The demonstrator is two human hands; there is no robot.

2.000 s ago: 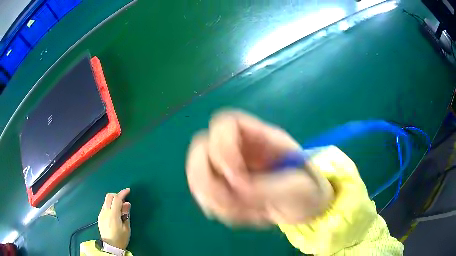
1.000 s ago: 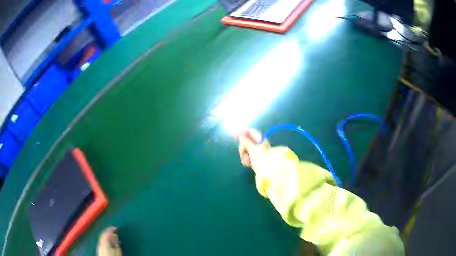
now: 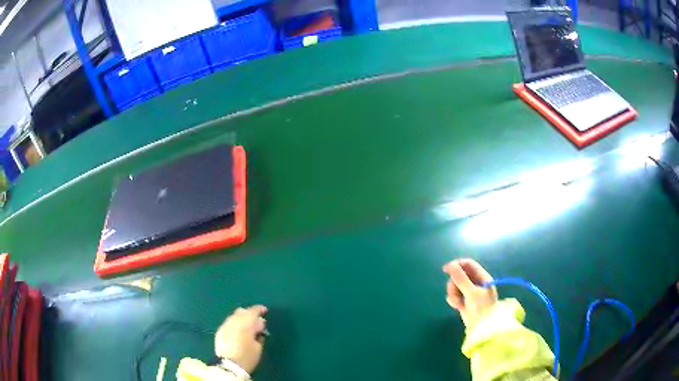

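Observation:
My right hand (image 3: 470,286) is closed on the blue cable (image 3: 532,286) above the green bench; the plug end is hidden in the fingers. My left hand (image 3: 242,338) is low at centre-left, fingers curled. The thin black cable (image 3: 167,327) runs into it from the left, and a small dark tip shows at the fingertips. A closed dark laptop (image 3: 175,197) lies on a red-orange foam pad (image 3: 179,249) beyond my left hand. Neither hand touches the laptop.
An open laptop (image 3: 577,93) stands on another red-orange pad (image 3: 581,139) at the far right. Stacked red pads (image 3: 26,335) are at the lower left edge. Blue crates (image 3: 238,39) line the far side. The blue cable loops at the lower right.
The view has swung, bringing the open laptop and crates into fuller view. My right hand, still on the blue cable, now shows lower and further right. My left hand shows more fully.

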